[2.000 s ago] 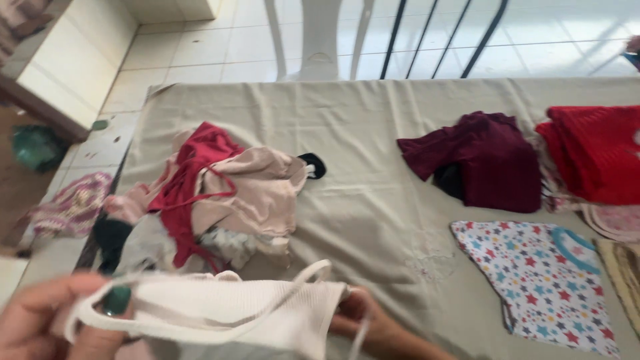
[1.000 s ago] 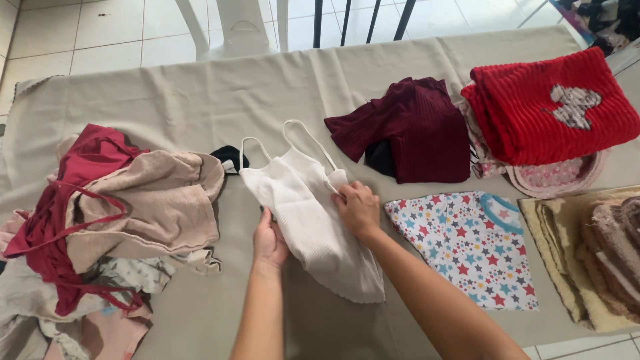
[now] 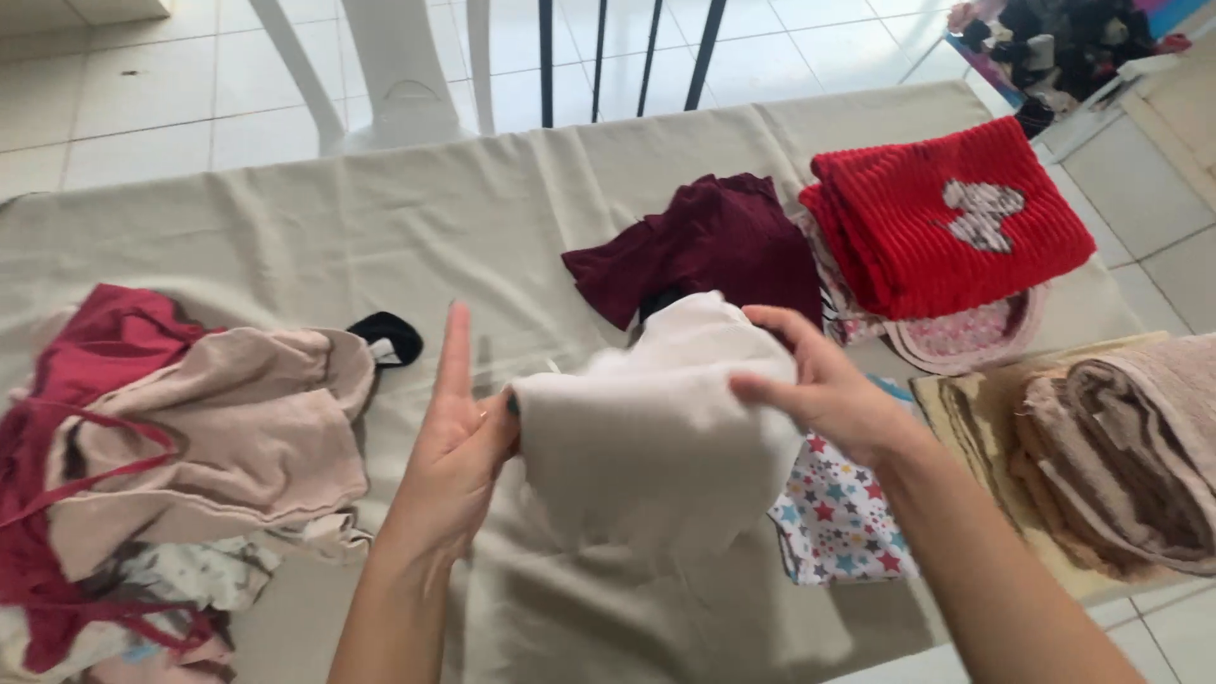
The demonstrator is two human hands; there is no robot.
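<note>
A white ribbed camisole [image 3: 655, 418], bunched and blurred, is held above the middle of the cloth-covered table. My left hand [image 3: 465, 427] pinches its left edge between thumb and fingers, with the index finger pointing up. At its right side my right hand [image 3: 817, 380] grips the fabric near the top, thumb across the front. Just behind the camisole lies a maroon ribbed garment [image 3: 722, 237]. Under my right hand and forearm is a white star-print garment [image 3: 836, 513], partly covered from view.
Loose clothes, with a red strappy garment [image 3: 104, 351] and beige garment [image 3: 218, 437], are heaped at left beside a black item [image 3: 388, 337]. At right lie a folded red textile [image 3: 950, 218], a pink piece [image 3: 969, 332] and folded brown towels [image 3: 1140, 456]. A white plastic chair [image 3: 399, 76] stands behind.
One second ago the camisole lay spread out with its straps toward the far side; now it is lifted and bunched between my hands. Both hands have moved apart.
</note>
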